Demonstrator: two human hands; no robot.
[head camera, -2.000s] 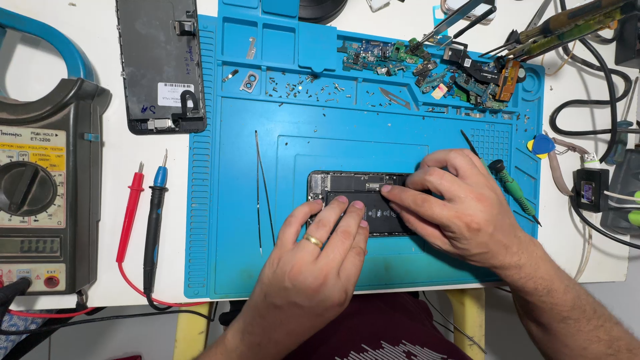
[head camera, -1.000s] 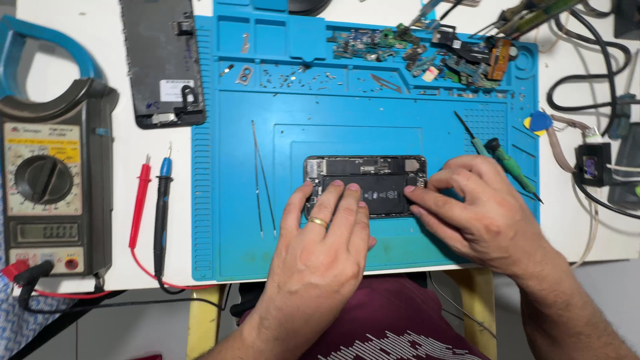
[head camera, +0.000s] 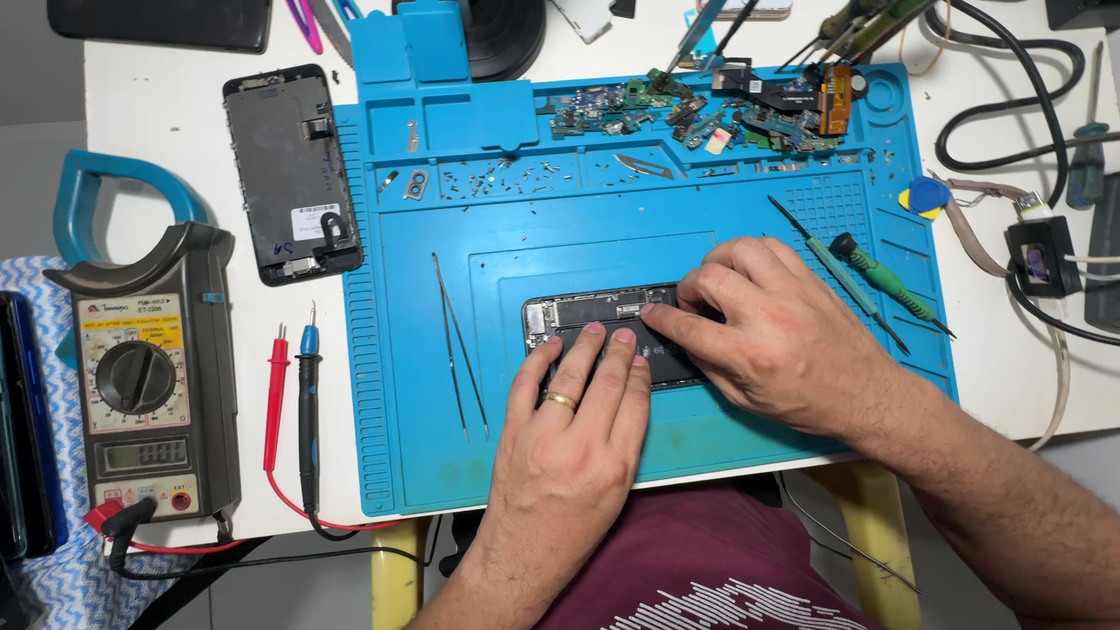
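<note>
An opened smartphone (head camera: 604, 308) lies sideways on the blue silicone repair mat (head camera: 420, 490), its battery and inner parts showing. Flat across its left and lower part rests my left hand (head camera: 577, 429), fingers slightly apart, a ring on one finger. My right hand (head camera: 752, 341) reaches over the phone's right part, with a fingertip at a small metal-coloured part near the upper edge. Its curled fingers hide whether anything is between them. Tweezers (head camera: 455, 350) lie left of the phone. On the mat's right are a green screwdriver (head camera: 888, 280) and a thin teal-handled tool (head camera: 844, 278).
A clamp multimeter (head camera: 131, 376) with red (head camera: 276, 394) and black probes (head camera: 309, 411) occupies the left. A phone screen assembly (head camera: 289, 175) overlaps the mat's upper left. Circuit boards (head camera: 612, 109), small screws and a blade (head camera: 643, 166) sit in the upper trays. Cables (head camera: 1050, 114) run at right.
My right hand has moved from the phone's right end up and left to the small part near its upper edge. My left hand stays on the phone.
</note>
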